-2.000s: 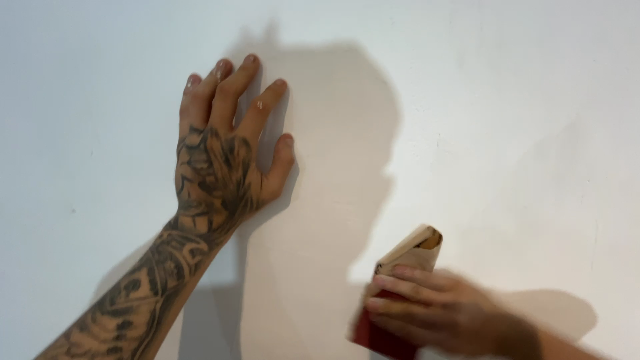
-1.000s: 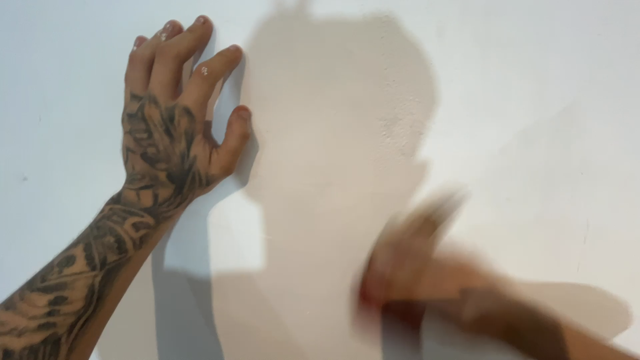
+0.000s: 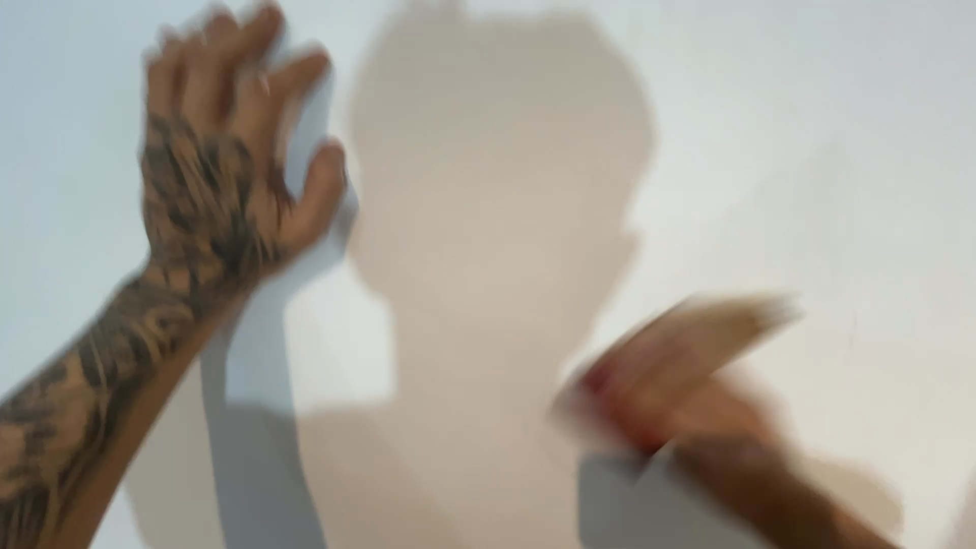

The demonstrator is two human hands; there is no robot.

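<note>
My left hand (image 3: 217, 164), tattooed on its back and forearm, rests spread against a white wall (image 3: 801, 99) at the upper left, holding nothing. My right hand (image 3: 709, 404) is at the lower right, blurred by motion, gripping a block wrapped in folded sandpaper (image 3: 709, 328). The block is red at its lower left and tan toward its upper right end. It lies at or close to the wall; the blur hides whether it touches.
The wall fills the view behind both hands. Shadows of a head, shoulders and arms fall across its middle and lower part.
My right hand and the block have shifted and turned, the tan end now pointing further right. My left hand stays spread on the wall.
</note>
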